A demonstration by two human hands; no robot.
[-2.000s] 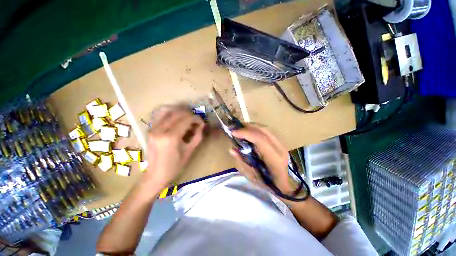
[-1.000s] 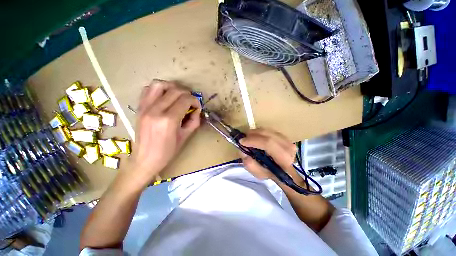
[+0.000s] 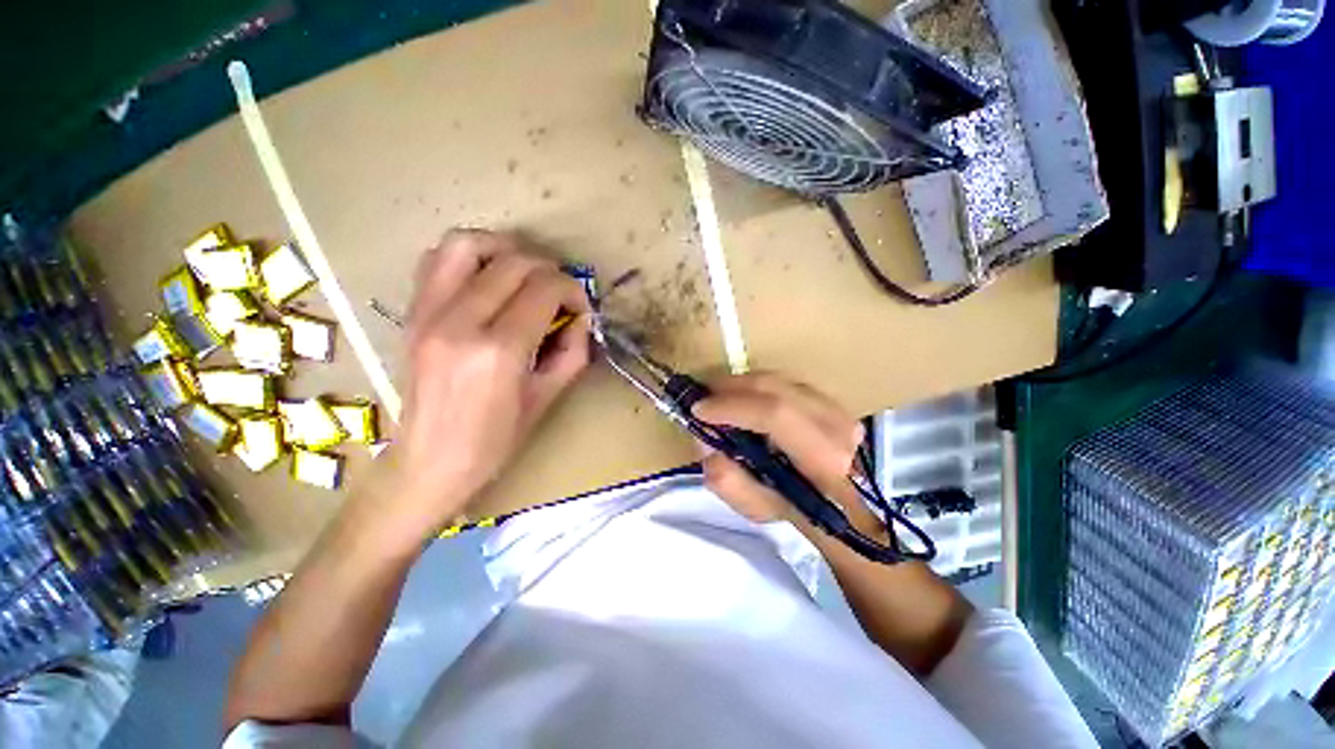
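Observation:
My right hand (image 3: 776, 439) holds the black soldering iron (image 3: 769, 468) like a pen. Its metal tip points up and left and meets the work at my left fingertips. My left hand (image 3: 483, 351) is closed on a yellow-edged battery cell (image 3: 559, 319), mostly hidden by the fingers. A small blue circuit board (image 3: 581, 275) shows just beyond those fingertips. Whether the tip touches the cell or the board cannot be told. A loose pile of silver-white battery cells (image 3: 259, 347) with yellow edges lies left of my left hand.
A black fume fan (image 3: 791, 103) stands at the back right, beside a waste box (image 3: 1061, 205) of silvery bits. Blister trays (image 3: 103, 454) lie far left. A black unit (image 3: 1127, 161) is at the right. A tray stack (image 3: 1201, 542) stands lower right. Tape strips (image 3: 300, 220) cross the board.
Since the earliest frame, my left hand has settled on the cell and the iron's tip has come to it. Fan and pile have shifted in view. Over the last second the hands have hardly moved.

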